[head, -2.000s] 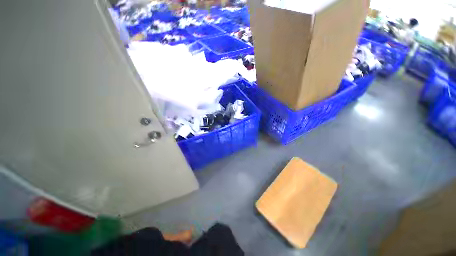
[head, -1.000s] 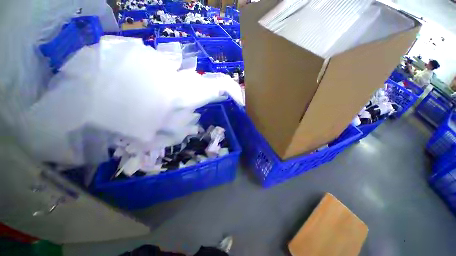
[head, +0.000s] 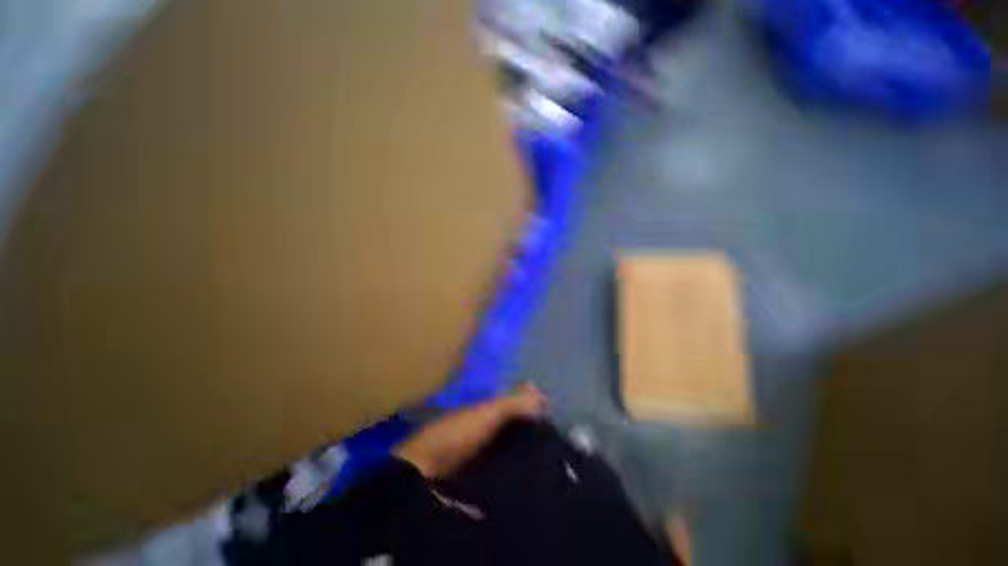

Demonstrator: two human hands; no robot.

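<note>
A large brown carton (head: 265, 243) fills the left half, very close and blurred. A tan board (head: 685, 337), a flat rectangle, lies on the floor right of centre. What seems to be my left hand (head: 473, 437) is at bottom centre, by the carton's lower right edge and above dark clothing. Its fingers are blurred, and I cannot tell if it touches the carton. A small skin-coloured patch, which seems to be my right hand (head: 678, 538), is cut off by the bottom edge.
A blue crate's edge (head: 514, 304) runs beside the carton, with blurred white and dark items (head: 553, 66) above it. Another blue crate (head: 884, 55) is at the upper right. A brown surface like a carton (head: 923, 442) stands at the lower right. The floor is grey.
The view has swung down and right and is heavily blurred. The carton now looms large at left. The board appears higher in view, and a hand shows at bottom centre.
</note>
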